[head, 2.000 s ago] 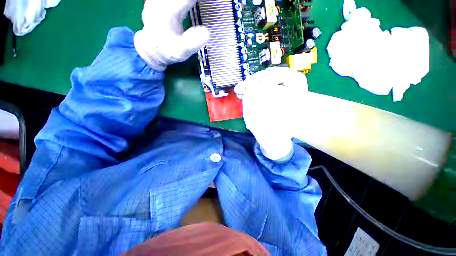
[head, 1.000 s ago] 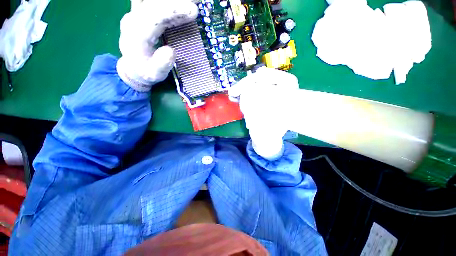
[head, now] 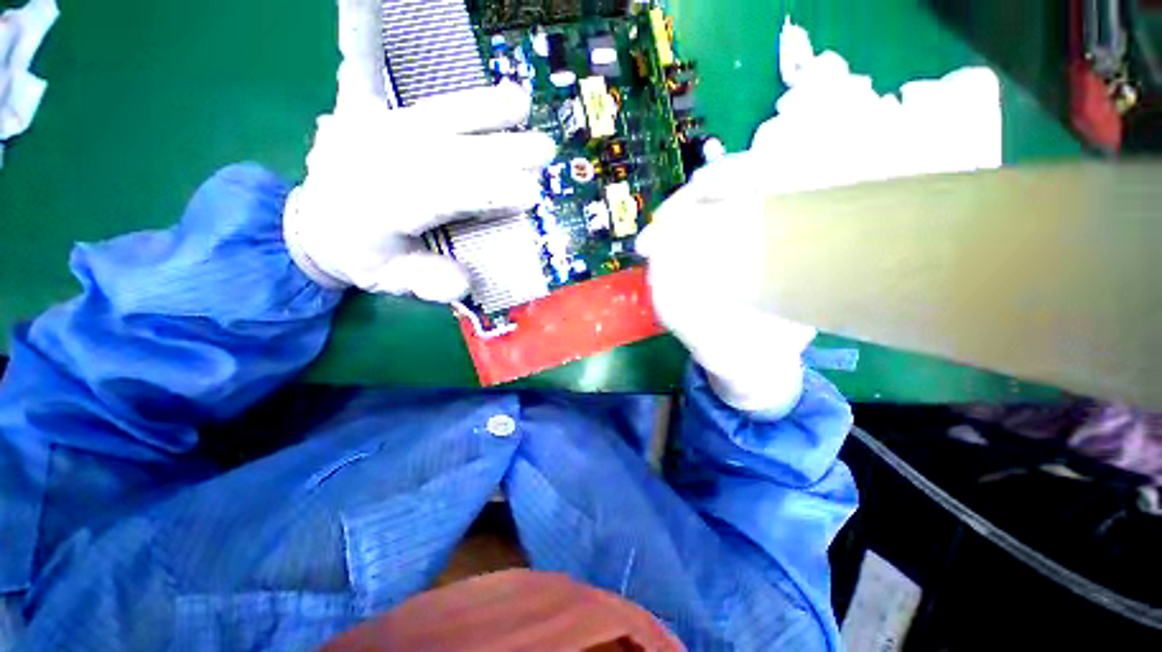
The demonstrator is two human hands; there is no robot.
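The green circuit board (head: 573, 127), crowded with parts, lies on a red pad (head: 567, 329) that sticks out on the near side. A ribbed silver heatsink (head: 507, 265) runs along its left edge. My gloved left hand (head: 421, 191) lies across the heatsink with its fingers spread towards the board's parts. My gloved right hand (head: 726, 280) is closed round the front of a fat cream-yellow glue barrel (head: 956, 274) at the board's near right corner. The barrel's rear runs out of the picture at the right. Its needle tip cannot be made out.
Crumpled white cloth (head: 879, 121) lies behind the barrel; another white piece (head: 19, 64) is at the far left. A red and metal part (head: 1098, 89) stands at the upper right. A clear hose (head: 1007, 541) hangs below the green bench mat (head: 179, 96).
The left hand has moved from the heatsink's left edge to lie across it with fingers extended. The barrel's rear has swung up and closer. The view has shifted, showing more red pad.
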